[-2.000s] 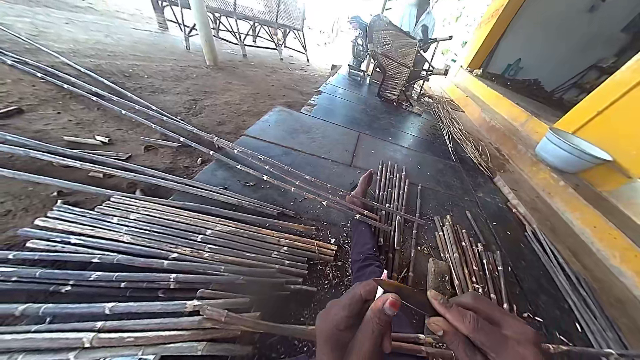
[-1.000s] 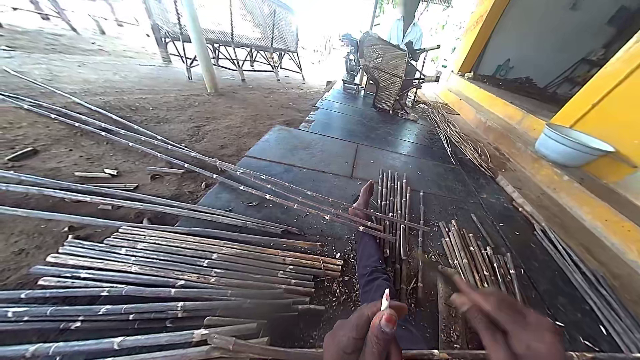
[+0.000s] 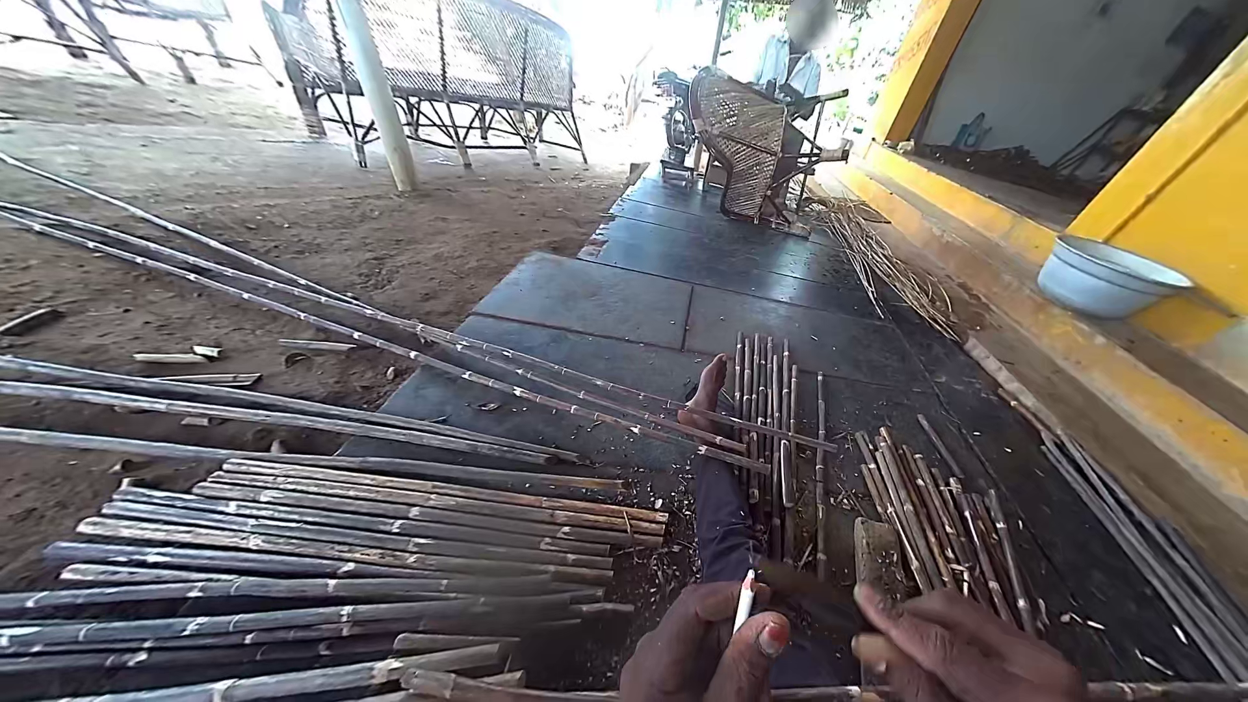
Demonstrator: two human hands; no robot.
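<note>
My left hand (image 3: 707,643) holds a small white stick with a pointed, reddish tip (image 3: 746,597) upright between thumb and fingers. To its right, my right hand (image 3: 960,643) is closed around the handle of a knife, whose dark, blurred blade (image 3: 804,583) points left towards the white tip. Whether the blade touches it I cannot tell. A cane pole lies across below both hands, partly hidden by them. Beyond them my leg is stretched out, with my bare foot (image 3: 706,395) beside a row of short cane pieces (image 3: 770,390). A wooden block (image 3: 877,556) stands near my right hand.
Cut cane lengths (image 3: 390,526) are stacked at left, with long thin poles (image 3: 341,327) slanting over the slabs. More short canes (image 3: 926,507) lie at right. A metal basin (image 3: 1107,278) is on the yellow step. Farther off are a woven chair (image 3: 746,141) and a person (image 3: 790,63).
Two seconds ago the blade lay against the white stick; one second ago my right hand was blurred and farther right. Now the blade is back near the tip. The view has tilted up.
</note>
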